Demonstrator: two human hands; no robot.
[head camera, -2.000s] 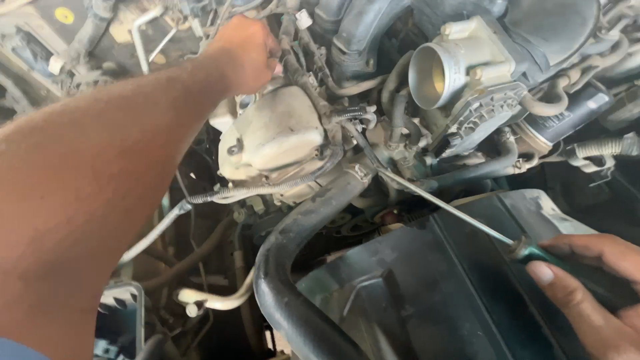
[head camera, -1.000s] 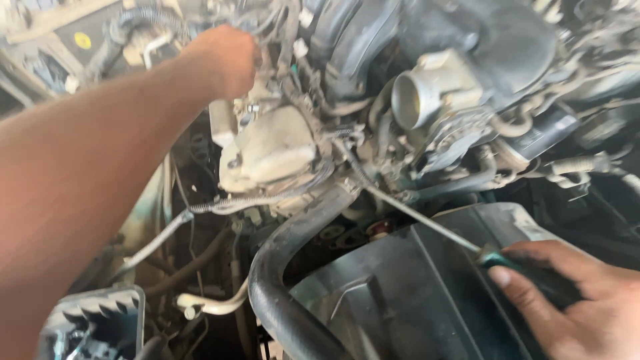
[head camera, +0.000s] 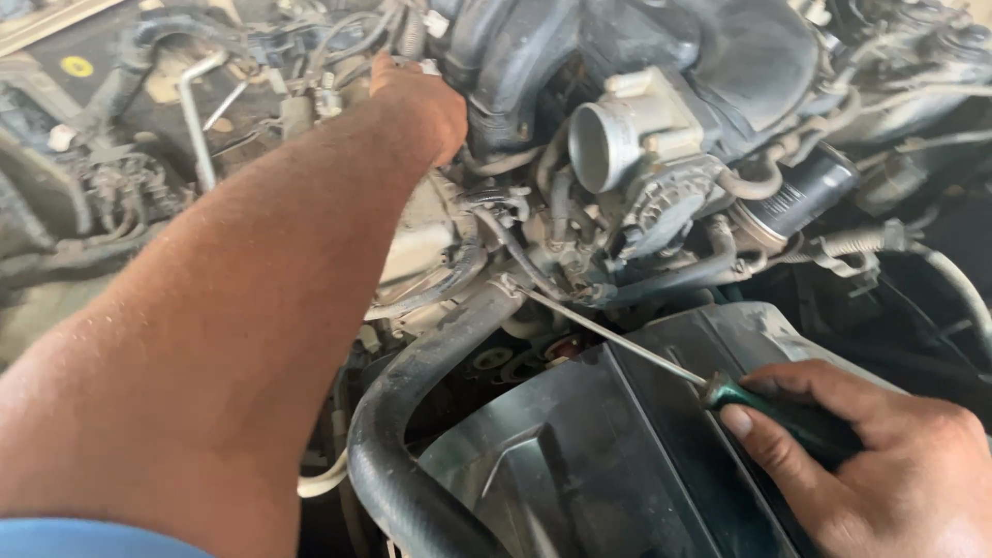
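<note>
My right hand grips the green handle of a screwdriver. Its long metal shaft points up and left, with the tip at or close to the clamp on the end of a thick black rubber hose. My left arm reaches across the engine, and my left hand is among wiring and corrugated conduit beside the black intake manifold. The fingers are partly hidden, so I cannot tell whether they hold anything. The open metal throttle body sits between and above my hands.
A black plastic fan shroud lies below the screwdriver. To the right are a dark cylindrical filter and a conduit-covered harness. A bent metal rod rises at the upper left. Dusty hoses and wires surround the engine.
My left hand has moved right over the engine, closer to the intake manifold, and its forearm now covers much of the pale engine cover. My right hand still holds the screwdriver near the hose clamp.
</note>
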